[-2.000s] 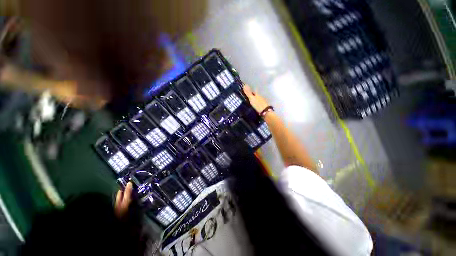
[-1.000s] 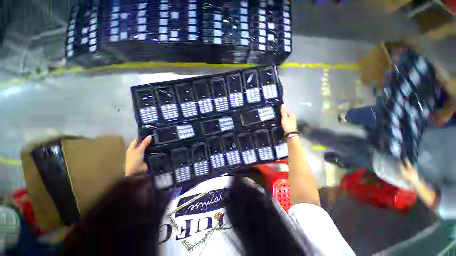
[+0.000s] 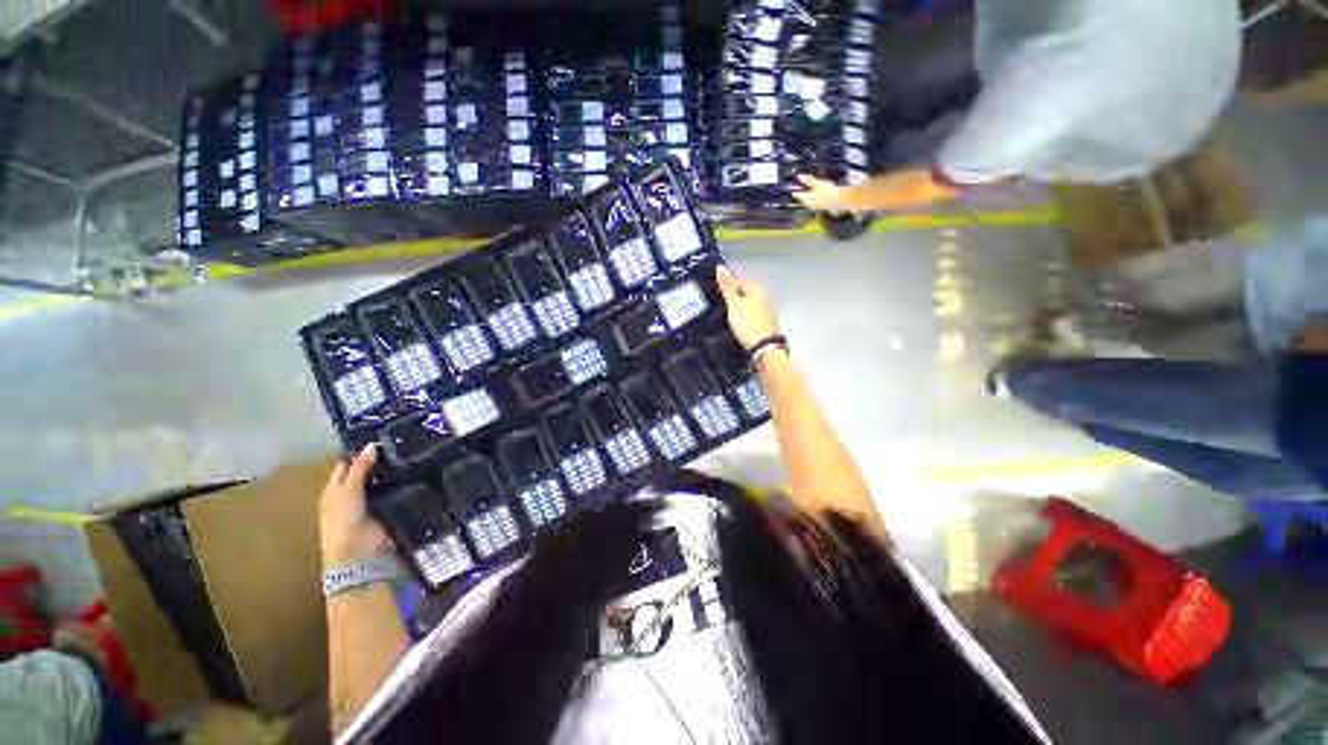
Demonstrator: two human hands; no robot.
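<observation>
A wide black blister tray [image 3: 542,381] is held in front of my body, tilted with its right end farther away. Its pockets hold several black phone front housings with pale keypads, in two long rows with a few lying sideways between. My left hand [image 3: 350,502] grips the tray's left edge. My right hand [image 3: 750,313] grips its right edge. The fingers under the tray are hidden.
Stacked black trays [image 3: 437,131] stand on the floor ahead, behind a yellow line. Another person's hand [image 3: 823,192] reaches to the stack's right end. A red stool [image 3: 1114,590] is at right, an open cardboard box [image 3: 270,582] at lower left. Someone's legs [image 3: 1151,415] are at right.
The held tray has turned, its left end lower, and shifted slightly left. The other person, who carried a tray at right, now leans at the stack's right end. The red stool shows fully.
</observation>
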